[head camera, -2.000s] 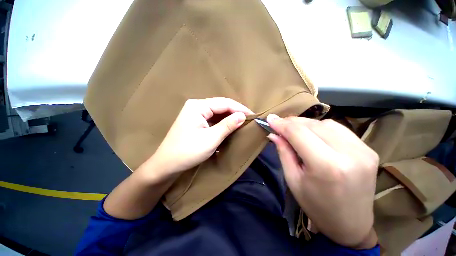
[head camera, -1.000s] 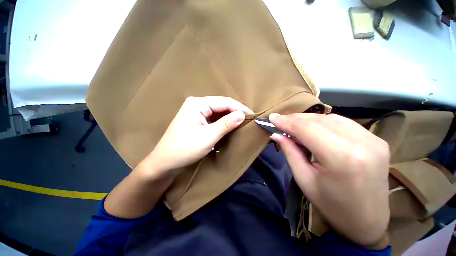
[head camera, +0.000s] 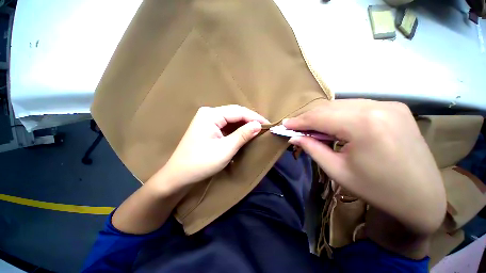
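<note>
A tan bag body (head camera: 176, 74) lies across the white table's edge and my dark-clothed lap. My left hand (head camera: 213, 141) pinches a fold of its seam edge (head camera: 266, 127) between thumb and fingertips. My right hand (head camera: 367, 154) holds thread snips (head camera: 282, 131) between thumb and fingers. The small silver blades touch or nearly touch the seam beside my left fingertips, and part of the pinkish handle shows. The rest of the snips is hidden in my right hand.
The white table (head camera: 48, 64) spans the top. Two small pale-yellow blocks (head camera: 382, 22) lie at its upper right. More tan bags (head camera: 453, 144) hang or lie below the table edge at right. Brown strips or threads (head camera: 325, 229) hang beside my lap. A yellow line (head camera: 58, 205) crosses the floor at left.
My right hand has turned and swung outward to the right, showing more of the snips' handle. The blades stay at the same seam spot. My left hand keeps its pinch.
</note>
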